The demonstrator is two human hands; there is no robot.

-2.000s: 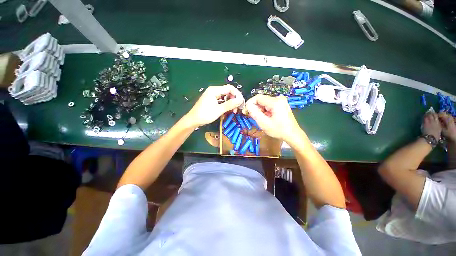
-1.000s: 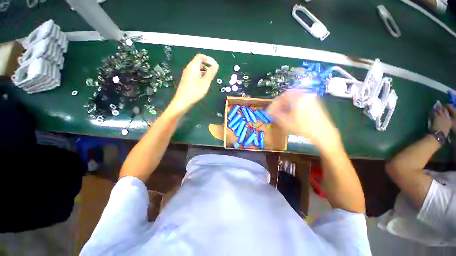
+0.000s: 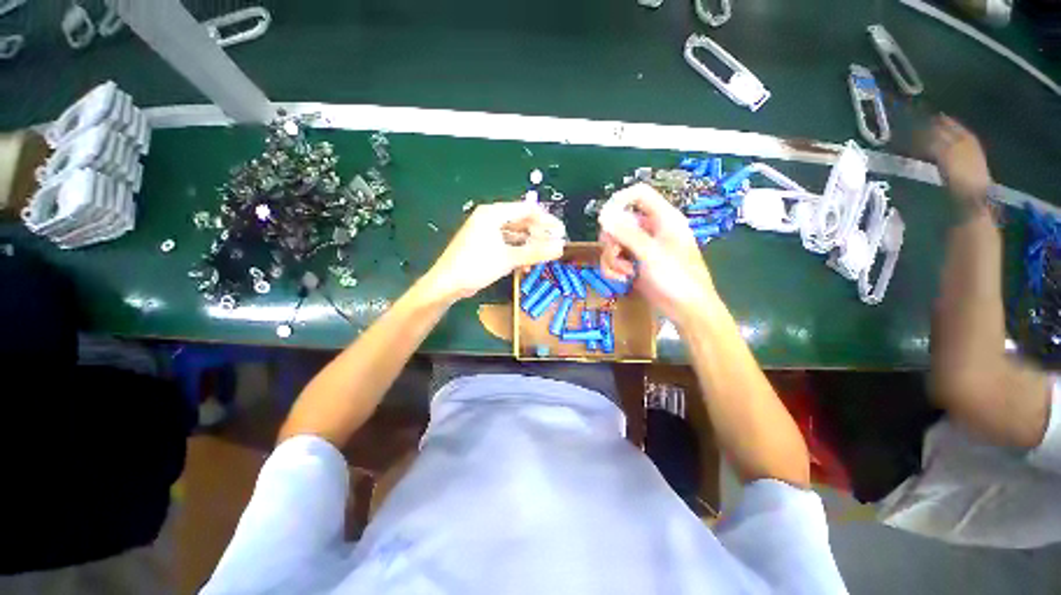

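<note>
My left hand (image 3: 503, 246) is above the upper left edge of the parts box (image 3: 634, 337), its fingertips pinched; a small pale piece seems to show there, too small to name. My right hand (image 3: 647, 246) is over the box's upper right side, fingers curled close together near the left fingertips; what it holds cannot be told. Blue battery cells (image 3: 563, 314) lie loose in the box, some with red wire. The left pile of wired circuit boards (image 3: 291, 209) is a dark tangle. Battery-and-board assemblies (image 3: 712, 209) are heaped right of the box.
White housings stand stacked at far left (image 3: 87, 174), lie right of the heap (image 3: 832, 209) and on the far strip (image 3: 727, 72). A grey-white post (image 3: 192, 58) is at upper left, joining the white rail (image 3: 465, 124). Another person's arm (image 3: 972, 233) reaches over the bench at right.
My right hand has come back from the assemblies heap to beside my left hand. My left hand has lowered toward the box. The other person's arm has reached forward; a housing with blue now lies beyond it.
</note>
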